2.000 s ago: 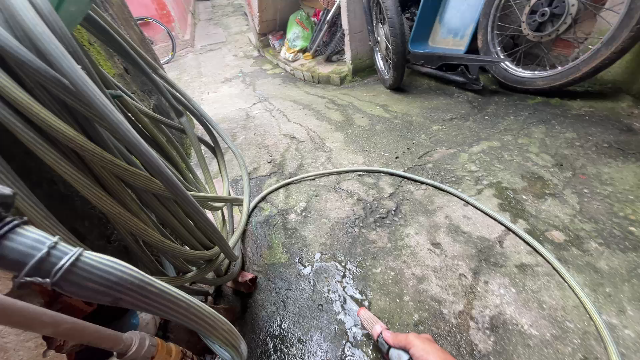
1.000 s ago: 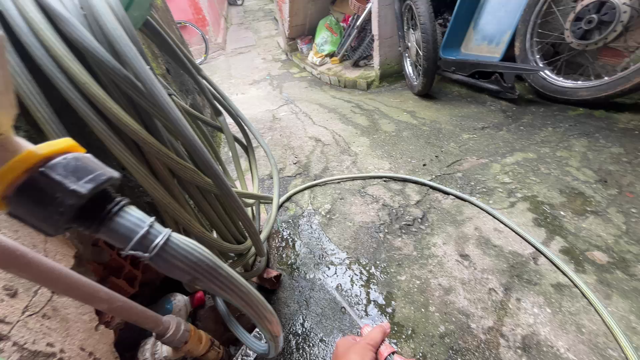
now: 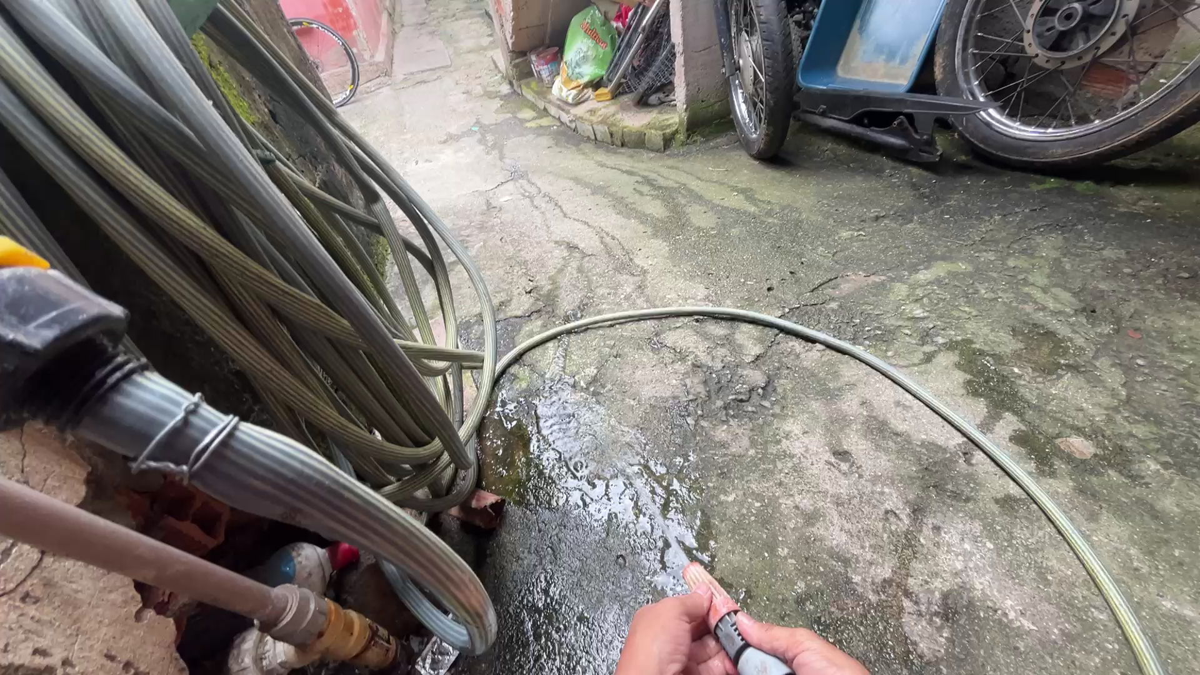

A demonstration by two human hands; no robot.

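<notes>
At the bottom of the head view, my left hand (image 3: 667, 636) and my right hand (image 3: 797, 647) both hold a hose nozzle (image 3: 714, 600) with an orange-pink tip and a grey and black body. Water from its tip runs forward onto wet concrete (image 3: 591, 469). A ribbed garden hose (image 3: 825, 339) arcs across the ground to a large coil of hose (image 3: 281, 253) at the left. Nearer, a hose end (image 3: 309, 478) bound with wire joins a black fitting (image 3: 56, 337) with a yellow part.
A pipe (image 3: 141, 562) with a brass-coloured fitting crosses the lower left beside broken brick. At the upper right stand spoked wheels (image 3: 764, 80) and a blue plastic piece (image 3: 872, 42). A green bag (image 3: 589, 47) lies on a low ledge. A bicycle wheel (image 3: 328, 56) shows at the upper left.
A second hand has come to the nozzle, so both hands are now on it. The wet patch on the concrete has grown.
</notes>
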